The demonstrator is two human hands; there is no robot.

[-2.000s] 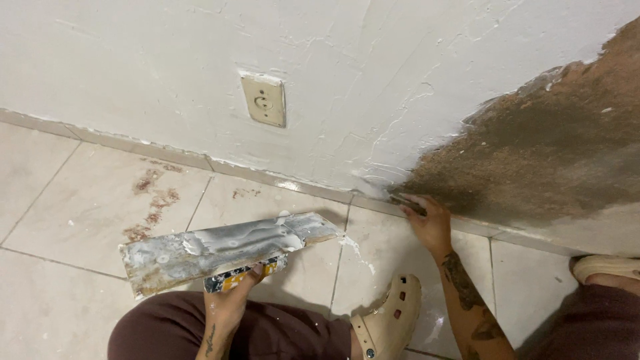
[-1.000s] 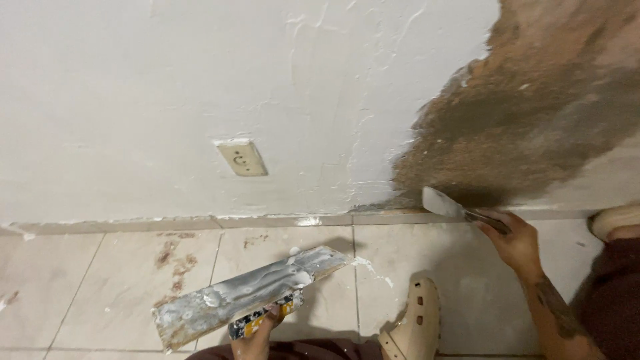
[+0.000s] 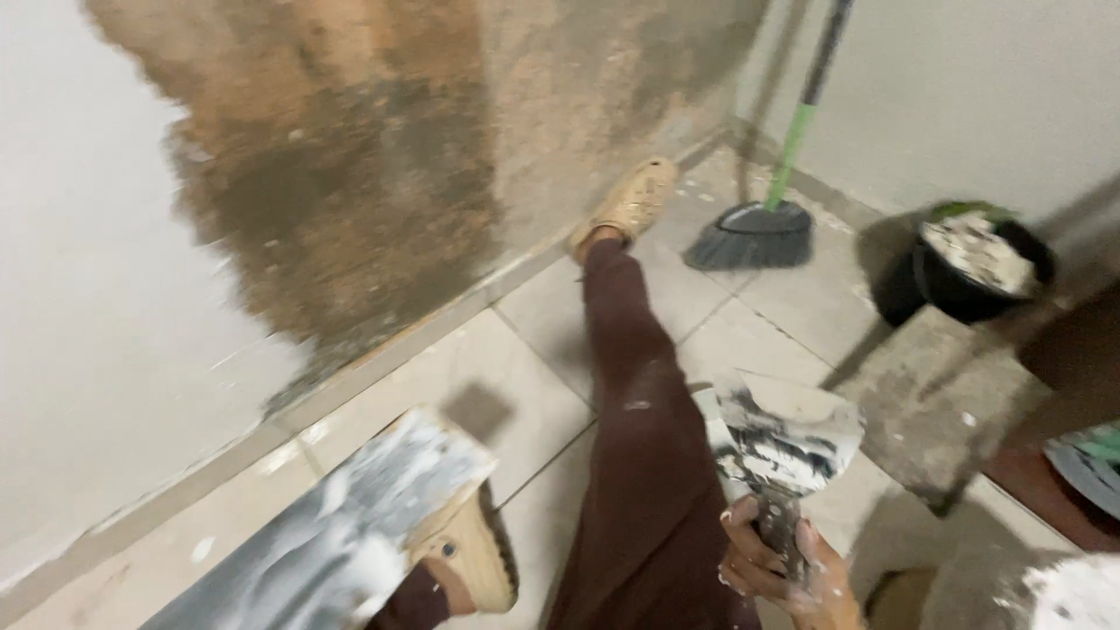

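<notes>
My right hand (image 3: 783, 560) grips the handle of a putty knife (image 3: 783, 437), whose wide blade points up and is smeared with white compound. A second pale blade edge shows just left of it. At the lower left lies a long metal plastering trowel (image 3: 341, 534) bearing white compound; my left hand is out of view below the frame. The wall has a white coated part (image 3: 87, 262) at the left and a bare brown, damp-looking patch (image 3: 350, 192) beside it.
A broom (image 3: 757, 232) stands near the corner. Right of it is a black bucket (image 3: 980, 262) of debris, by a dirty grey slab (image 3: 941, 394). My tan clogs stand on the tiles, one (image 3: 634, 201) against the baseboard, one (image 3: 477, 547) by the trowel. White material (image 3: 1076, 591) shows bottom right.
The view has swung far to the right, onto the corner with the broom and bucket. My right hand has moved from the wall's base with the knife, which now points upward over the floor.
</notes>
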